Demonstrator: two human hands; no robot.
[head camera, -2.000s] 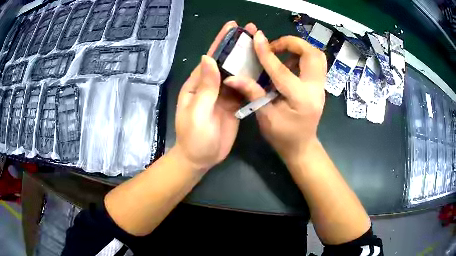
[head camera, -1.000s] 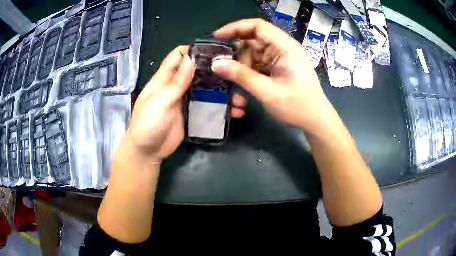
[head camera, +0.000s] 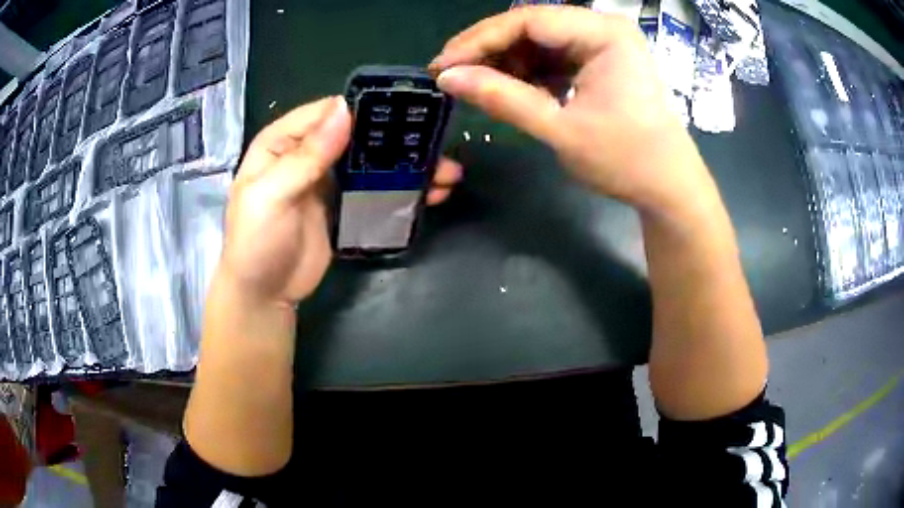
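A black phone housing (head camera: 347, 213) lies upright in my left hand (head camera: 282, 203), its long edges held between thumb and fingers. Inside it sits a board with a dark upper half with rows of small marks, a blue band, and a pale grey rectangle (head camera: 377, 219) at the lower end. My right hand (head camera: 555, 89) is at the housing's top right corner, thumb and index fingertips pinched together there. Whether a tiny part is between these fingertips cannot be told.
A pale tray (head camera: 149, 258) with black housings stands at left. A pile of boards (head camera: 712, 99) lies at the back right. A clear tray (head camera: 852, 149) lies at the right edge. Tiny white bits dot the green mat (head camera: 555, 327).
The housing first turned to face me with its pale end down, then shifted a little left and up. My right thumb has left the board's upper face for the housing's top right corner.
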